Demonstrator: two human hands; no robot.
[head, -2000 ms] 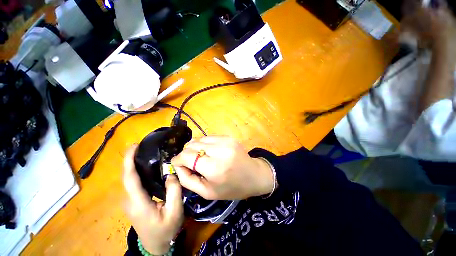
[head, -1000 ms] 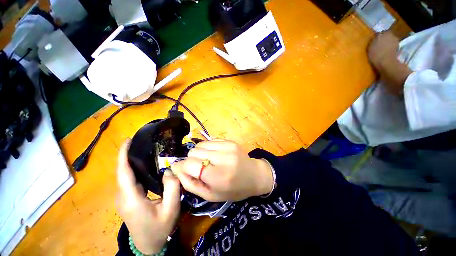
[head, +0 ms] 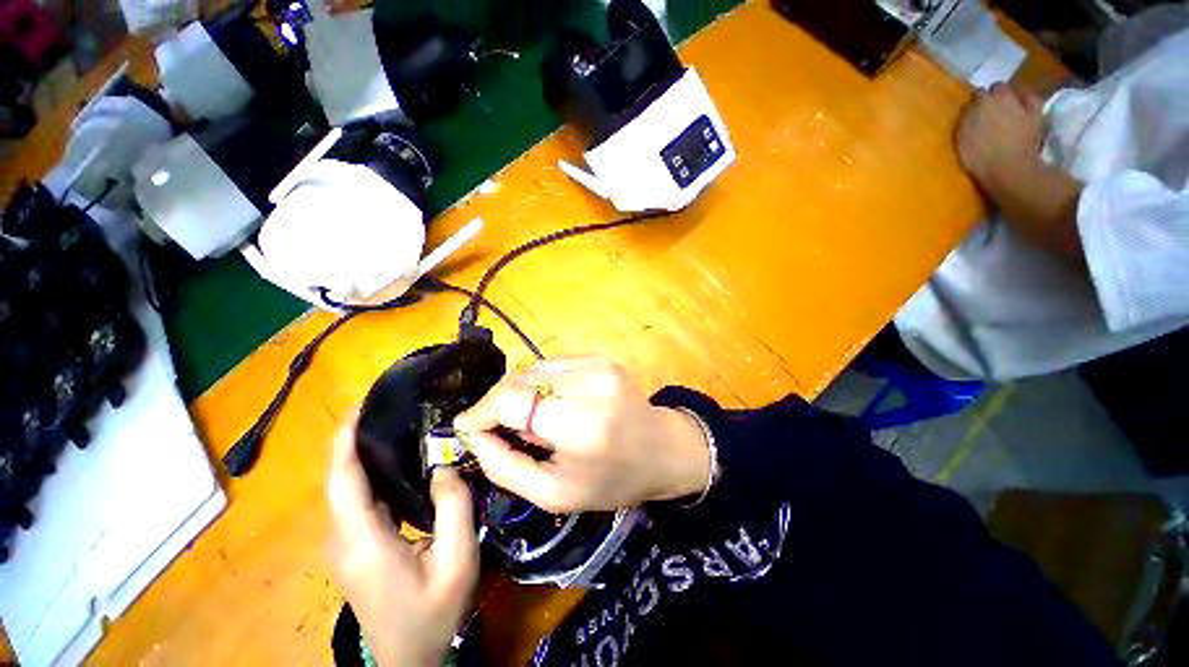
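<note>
A glossy black rear housing shell [head: 389,437] is held open side towards my right hand, above the orange tabletop. My left hand [head: 415,560] grips its lower left side, with the thumb at the inner edge. A small yellow-white label or part [head: 447,450] shows inside the shell by the thumb. My right hand [head: 567,437] has its fingertips pinched at the shell's opening; what they pinch is too small to tell. A camera body [head: 561,545] with a dark, wired interior and white rim lies below my right hand, partly hidden by it.
White camera units with antennas [head: 342,244] stand on the green mat [head: 502,124] at upper left. Another camera unit [head: 659,143] stands at the back. A black cable [head: 280,414] lies on the orange table [head: 795,222]. Black ball heads [head: 65,352] sit by a white tray [head: 124,547]. A person's hand [head: 1011,137] rests at right.
Both hands stay at the shell, which has tilted slightly, and the right fingertips have shifted a little. The other person's arm has come down onto the table edge since the earliest frame.
</note>
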